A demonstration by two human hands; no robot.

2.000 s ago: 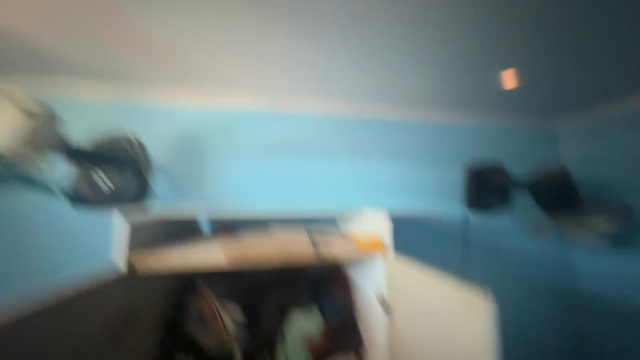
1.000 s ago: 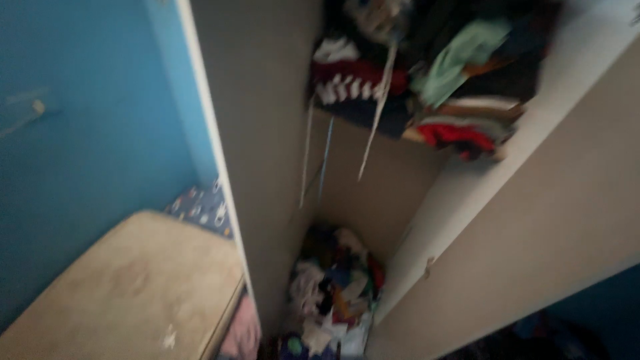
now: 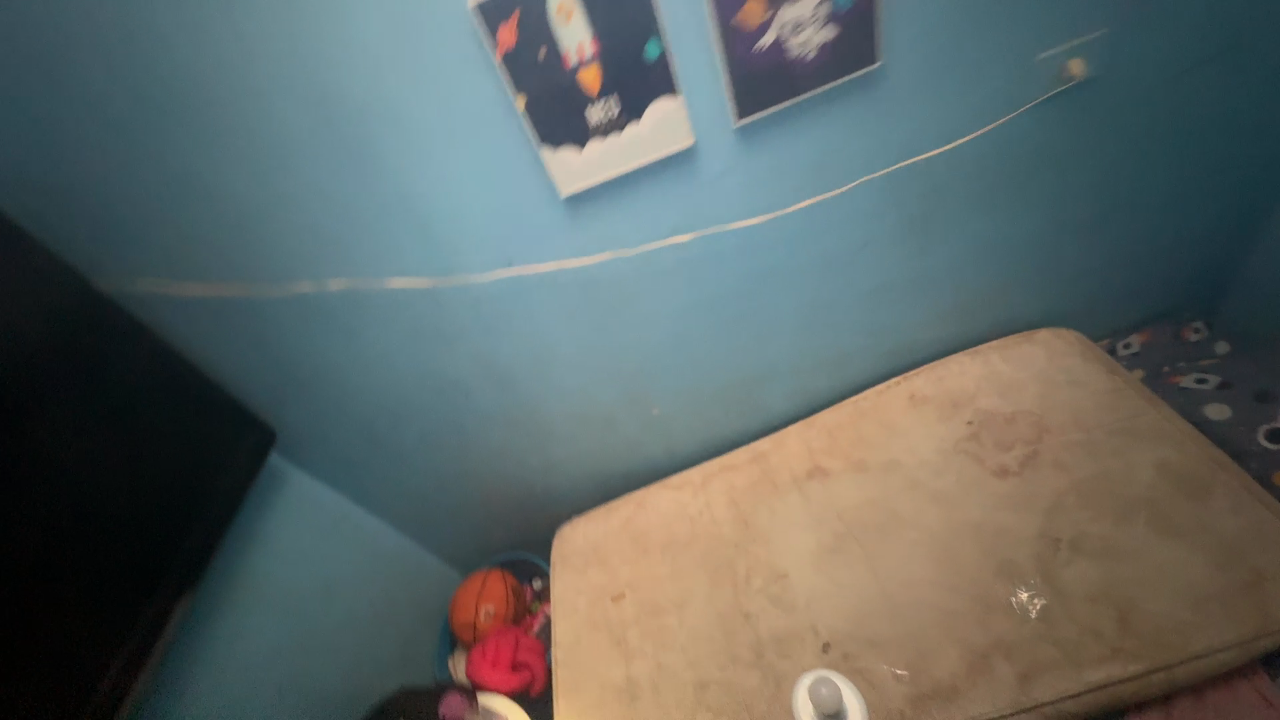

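Observation:
Neither my left hand nor my right hand shows in the head view. A stained beige mattress [image 3: 900, 520] lies along the blue wall at the lower right. The top of a white object [image 3: 828, 697], with a rounded grey part on it, shows at the bottom edge in front of the mattress; what it is I cannot tell. Left of the mattress, an orange basketball [image 3: 486, 605] and a bright pink-red item [image 3: 508, 660] rest in a blue container [image 3: 441, 650].
A large dark panel [image 3: 100, 450] fills the left side. Two space-themed posters, one with a rocket [image 3: 600, 90] and one darker [image 3: 800, 50], hang above a pale cord [image 3: 680, 240] strung along the wall. Space-patterned fabric [image 3: 1200, 385] lies beyond the mattress.
The view has swung from the upper wall, past shelves of clothes, to the mattress and the blue wall. No hand shows in any frame.

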